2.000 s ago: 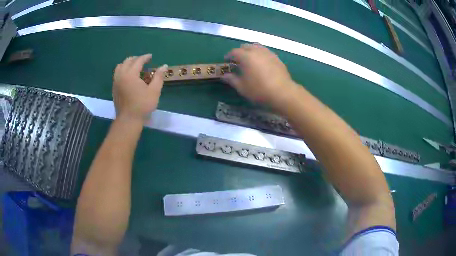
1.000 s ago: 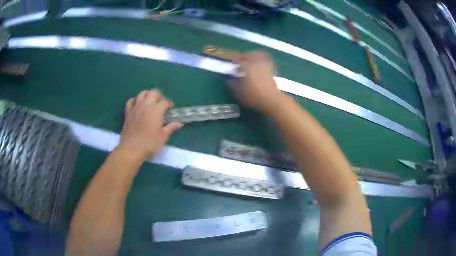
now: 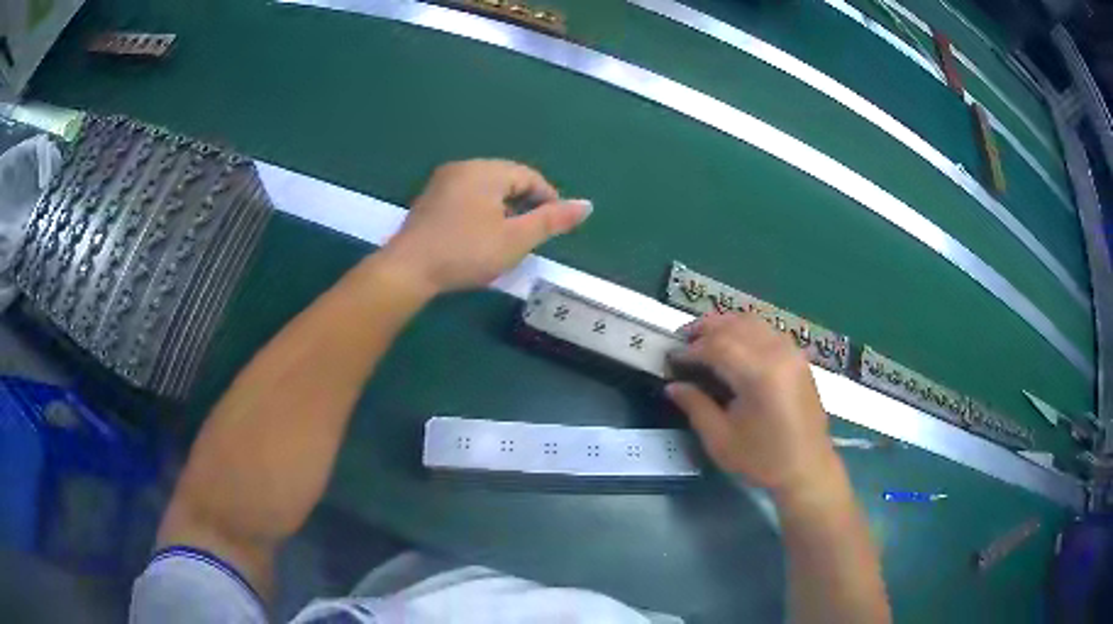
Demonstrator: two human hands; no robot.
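A grey cross-hole jig plate (image 3: 598, 326) lies on a darker bar, just below the silver strip. My right hand (image 3: 757, 396) grips its right end, covering that part. My left hand (image 3: 488, 226) is raised above the strip, up and left of the plate, fingers curled with a gap to the thumb, holding nothing visible. A silver-white cover plate (image 3: 549, 449) lies below, near me. Two fixture bars with notched cavities, one (image 3: 757, 319) above my right hand and one (image 3: 940, 393) further right, lie end to end along the strip.
A stack of fixture bars (image 3: 134, 256) stands at left, above a blue plastic bin (image 3: 73, 469). A brass-coloured block (image 3: 513, 12) lies at the top edge. A blue stick (image 3: 913, 496) and slim dark bar (image 3: 1008, 542) lie at right.
The brass-coloured block is released and lies far back. The cross-hole plate now sits over the bar near the strip, with my right hand on it. My left hand has let go and lifted.
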